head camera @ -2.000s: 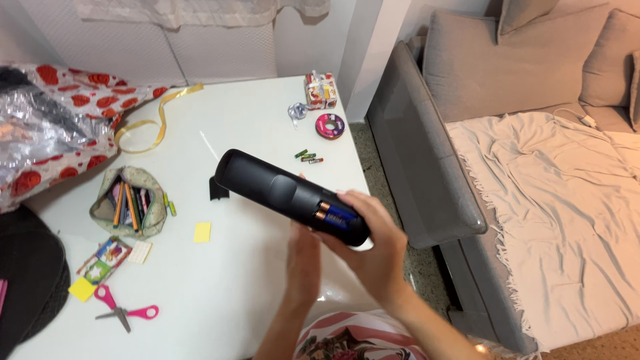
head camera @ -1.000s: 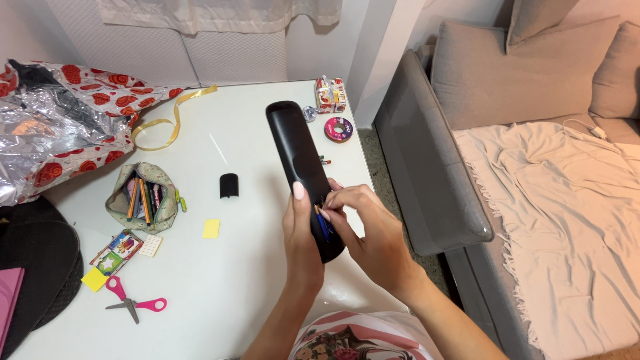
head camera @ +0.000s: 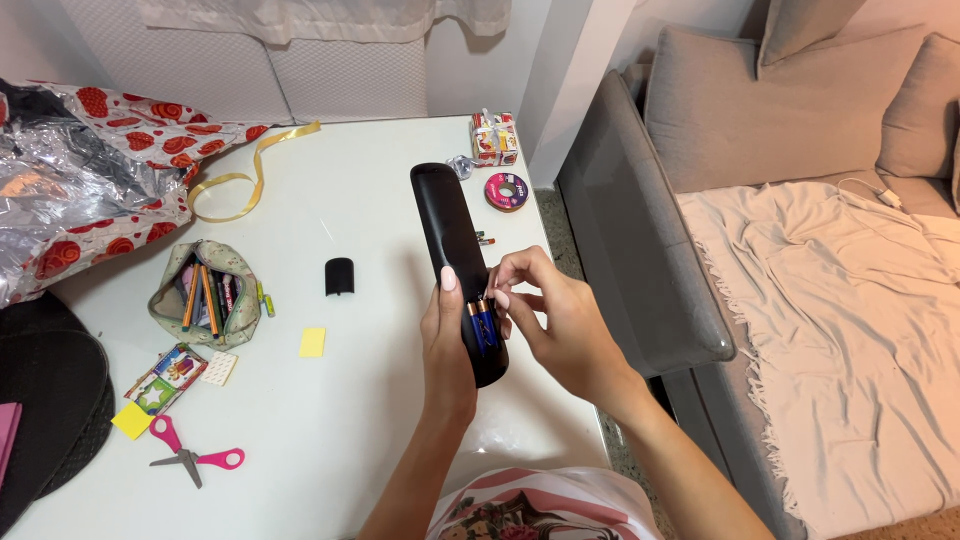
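My left hand (head camera: pixel 448 352) grips the lower part of a black remote control (head camera: pixel 446 225), its back turned up and its battery compartment uncovered. Two blue batteries with copper-coloured ends (head camera: pixel 483 326) lie side by side in the compartment. The fingertips of my right hand (head camera: pixel 559 322) are bunched at the compartment's upper right edge; whether they pinch anything is too small to tell. A black battery cover (head camera: pixel 339 277) rests on the white table left of the remote. Several small batteries (head camera: pixel 486 240) lie partly hidden behind the remote's right side.
On the white table (head camera: pixel 375 420) are a pencil case (head camera: pixel 244 322), open pink-handled scissors (head camera: pixel 184 454), yellow sticky notes (head camera: pixel 312 342), a gold ribbon (head camera: pixel 259 176), a ribbon spool (head camera: pixel 506 192) and a small wrapped box (head camera: pixel 494 141). Patterned wrapping (head camera: pixel 97 187) lies left. A grey sofa (head camera: pixel 637 225) stands right.
The remote has turned from a slanted pose to a more upright one in view. My left hand has come onto its side, and my right fingers have moved from gripping its lower end to the compartment's edge.
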